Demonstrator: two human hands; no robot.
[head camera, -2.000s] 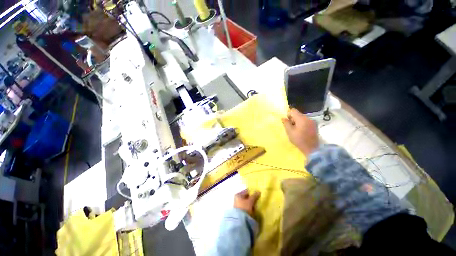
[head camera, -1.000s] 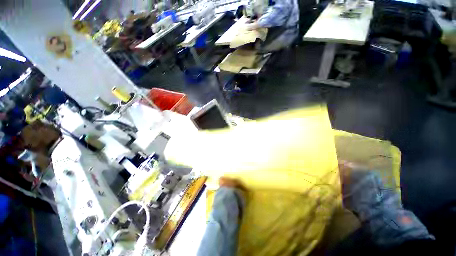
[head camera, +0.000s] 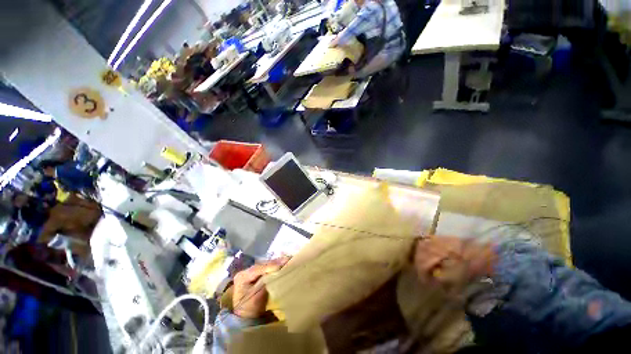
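Note:
A cut fabric panel (head camera: 353, 249), tan with yellow parts, is raised in front of me and slopes across the table. My left hand (head camera: 250, 287) grips its left edge beside the sewing machine. My right hand (head camera: 453, 259) is at the panel's right side, blurred; whether its fingers hold the cloth I cannot tell. The white pattern sewing machine (head camera: 121, 269) stands at the left, with a curved white tube (head camera: 183, 299) in front. The needle area is partly out of view and hidden by my left hand and the cloth.
The control screen (head camera: 292, 185) stands behind the panel. A red-orange bin (head camera: 237, 155) and a yellow thread cone (head camera: 174, 155) are behind the machine. A panel stack (head camera: 501, 200) lies at the right table edge. A person (head camera: 373, 38) sits at a far machine.
The wide panel spread up to the right is now lower and folded toward me, uncovering the screen. My left hand has moved left and up; my right hand has moved left.

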